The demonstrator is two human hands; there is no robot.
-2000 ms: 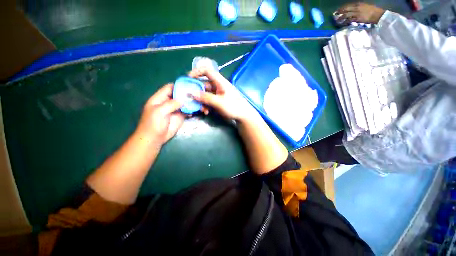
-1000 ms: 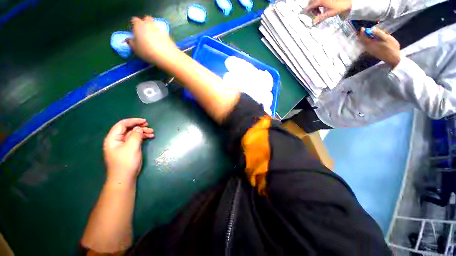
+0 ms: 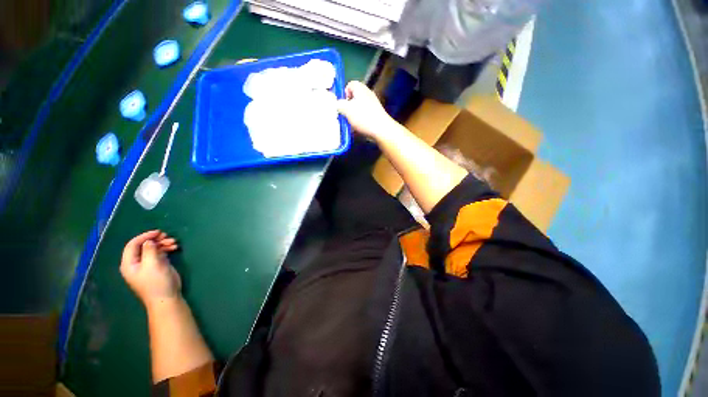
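A shallow blue bin [image 3: 220,116] lies on the green bench, with a heap of whitish pieces [image 3: 291,116] in its right part. My right hand [image 3: 361,108] is at the bin's right rim; the fingers touch the rim, and whether they hold it or a whitish piece cannot be told. My left hand [image 3: 151,260] rests low over the bench at the left, empty, with its fingers loosely curled. A whitish squarish dish with a thin stick [image 3: 152,190] lies on the bench between my left hand and the blue rail.
Several blue units [image 3: 133,105] stand in a row on the green strip beyond the blue rail [image 3: 116,190]. Stacked whitish trays [image 3: 334,19] lie at the bench's far end beside a person's grey clothing [image 3: 473,27]. An open carton [image 3: 543,184] with cloudy contents is on the floor at right.
My right hand has moved from the blue units beyond the rail to the bin's right rim. The view has turned right, bringing the floor carton into sight. My left hand remains over the bench.
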